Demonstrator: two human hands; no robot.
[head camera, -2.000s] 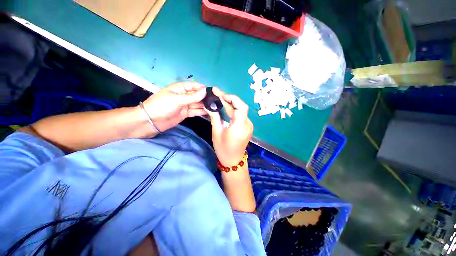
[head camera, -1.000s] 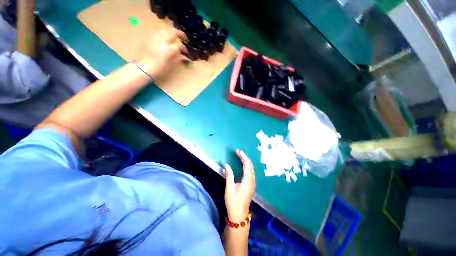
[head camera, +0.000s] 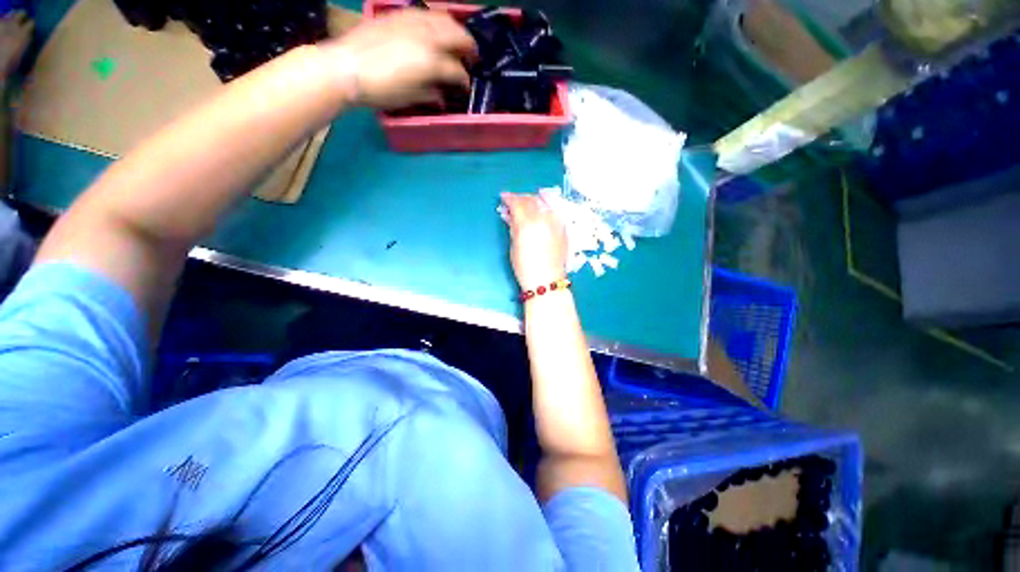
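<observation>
My left hand (head camera: 412, 58) is over the left part of the red parts bin (head camera: 475, 134), which holds glossy black housings (head camera: 517, 50). Its fingers reach down among them; whether they grip one cannot be told. My right hand (head camera: 537, 231) lies at the left edge of the loose pile of small white pieces (head camera: 596, 248) on the green bench, fingertips near a white piece. Whether it holds one is not clear. A clear plastic bag of white pieces (head camera: 622, 162) lies beside the pile.
Black units (head camera: 252, 36) stand grouped on a cardboard sheet (head camera: 84, 95) at the left. A blue crate (head camera: 747, 445) with black parts is at the bottom right. The bench's metal edge (head camera: 436, 311) runs before me. Another person's hand (head camera: 13, 43) is at the far left.
My left hand has moved from the black units on the cardboard to the red bin. My right hand has moved from the bench's front edge to the white pile. The view has shifted.
</observation>
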